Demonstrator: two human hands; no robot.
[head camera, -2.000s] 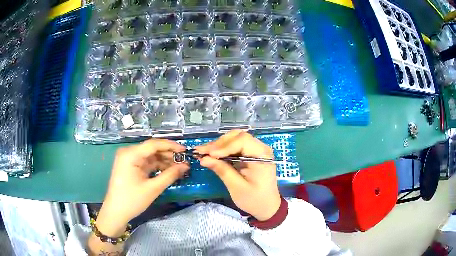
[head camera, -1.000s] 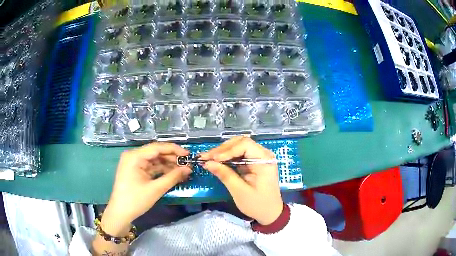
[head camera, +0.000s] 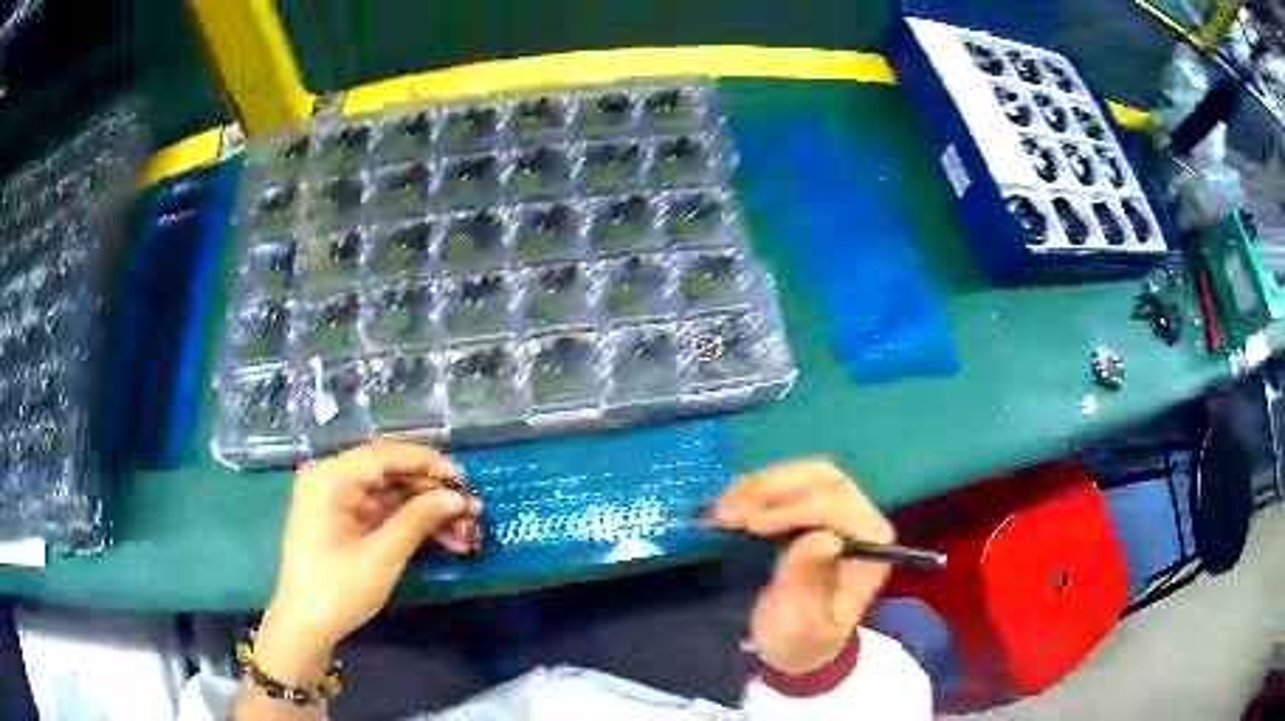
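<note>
My left hand (head camera: 359, 528) pinches a small dark module (head camera: 458, 493) between thumb and fingers, mostly hidden by them, at the left end of the blue die-cut sheet. My right hand (head camera: 810, 542) holds dark tweezers (head camera: 892, 551) at the sheet's right end; their tips are blurred. The blue die-cut sheet (head camera: 606, 486) lies between my hands, with rows of small pale pieces. The clear blister tray (head camera: 522, 417) stands just behind it, with small dark and greenish parts in its pockets.
Stacked clear trays (head camera: 50, 338) stand at the left beside a dark blue sheet (head camera: 176, 310). At the right are a blue film sheet (head camera: 860, 268), a blue box with white insert (head camera: 972, 155) and loose parts (head camera: 1109, 369). A red stool (head camera: 1057, 578) stands below the bench edge.
My right hand and the tweezers have moved right, away from the module in my left hand, over the sheet's right end. The view has shifted, showing more of the bench's back.
</note>
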